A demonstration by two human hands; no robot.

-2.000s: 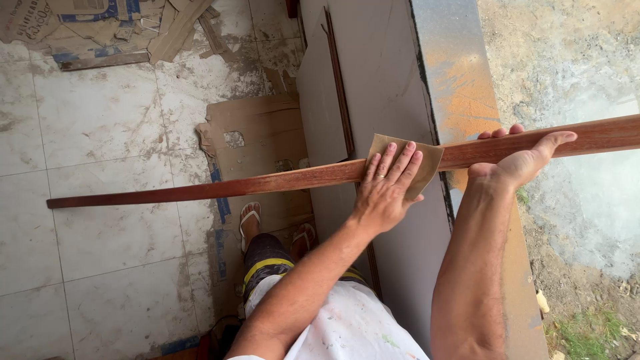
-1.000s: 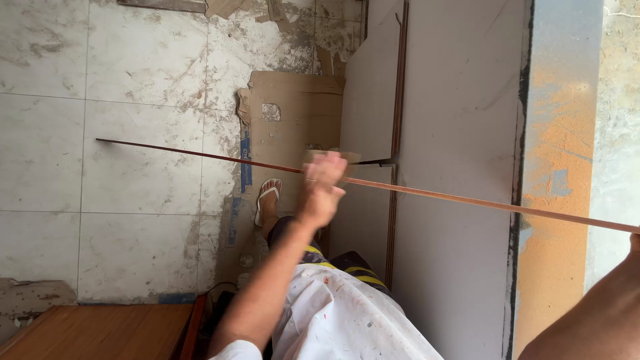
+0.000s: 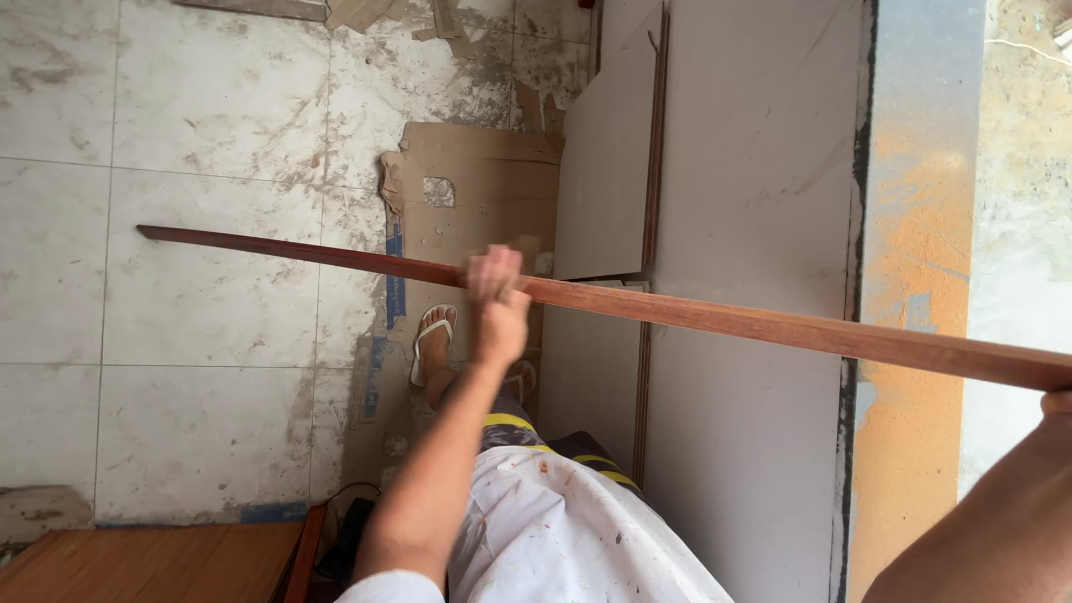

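A long reddish-brown wooden strip (image 3: 754,322) crosses the view, from its narrow tip over the floor tiles at the left to the right edge. My left hand (image 3: 498,285), blurred, is wrapped over the strip near the middle; a bit of brown sheet, perhaps sandpaper, shows faintly beside its fingers. At the right edge my right hand (image 3: 1057,402) is under the strip, mostly cut off by the frame, so its fingers are hidden.
Below the strip, a low grey-white wall (image 3: 754,209) has a ledge coated in orange dust (image 3: 921,251). Flattened cardboard (image 3: 477,184) lies on the stained tiles beside my sandalled feet. A brown wooden panel (image 3: 159,561) stands at the lower left.
Two seconds ago my left hand lay flat on brown abrasive paper over the strip, and my right palm supported it nearby. My right hand is now farther along, at the frame's edge. The view has shifted.
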